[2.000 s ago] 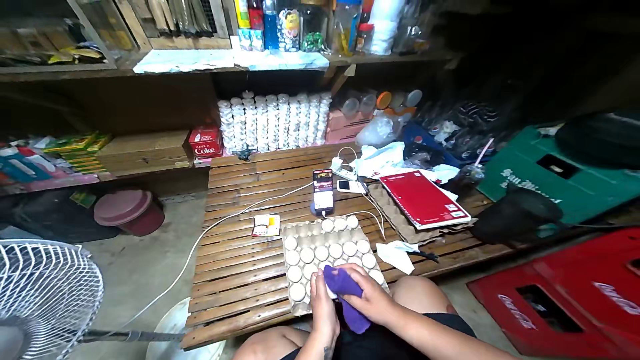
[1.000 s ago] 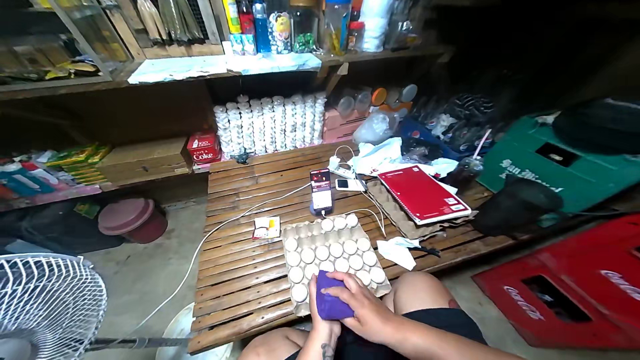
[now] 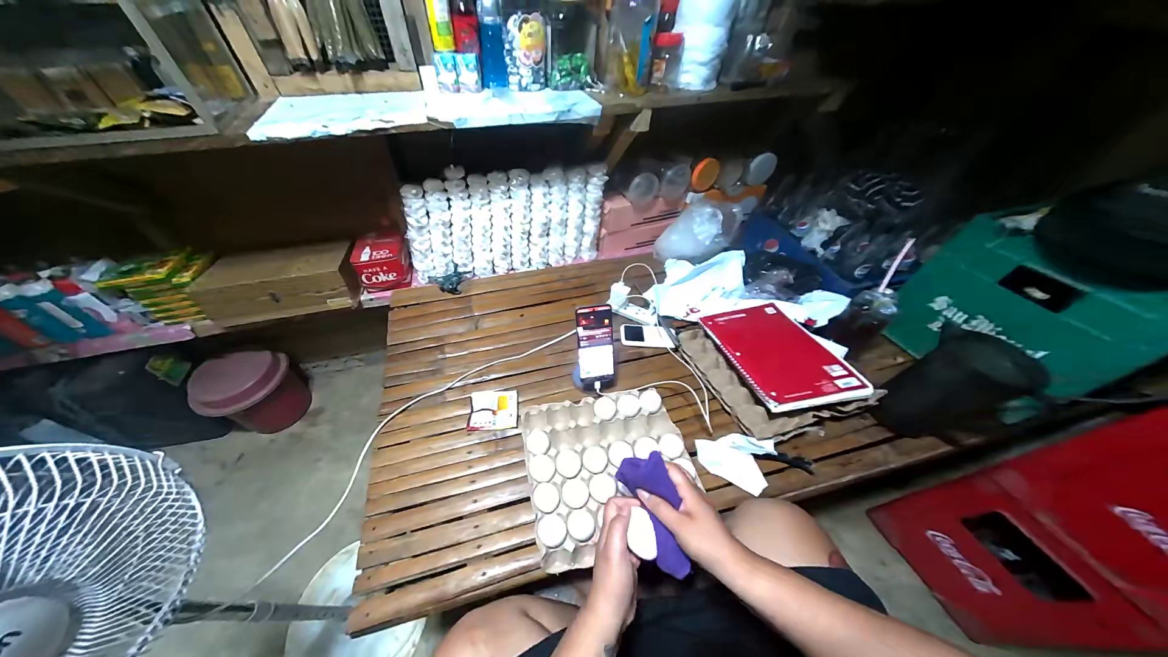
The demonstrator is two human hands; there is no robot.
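My left hand (image 3: 618, 557) holds a white egg (image 3: 641, 533) upright at the near edge of the tray, its fingers along the egg's left side. In my right hand (image 3: 691, 520) is a bunched purple cloth (image 3: 659, 493), lying against the egg's right side. Beneath and beyond both hands, a pulp egg tray (image 3: 570, 419) rests on the slatted bamboo table (image 3: 456, 365). White eggs fill several of its cups, and some cups toward the far side are bare. Part of the tray is hidden by my hands and the cloth.
Behind the tray stands a lit phone (image 3: 596, 347) with a cable. A small packet (image 3: 494, 411) lies left of it. A red spiral notebook (image 3: 785, 356) rests on stacked egg trays at right, near a white plastic bag (image 3: 735, 463). A fan (image 3: 91, 538) stands at lower left.
A second ago the purple cloth was wrapped over what my hands held; now it sits to the right and the white egg shows between my hands.
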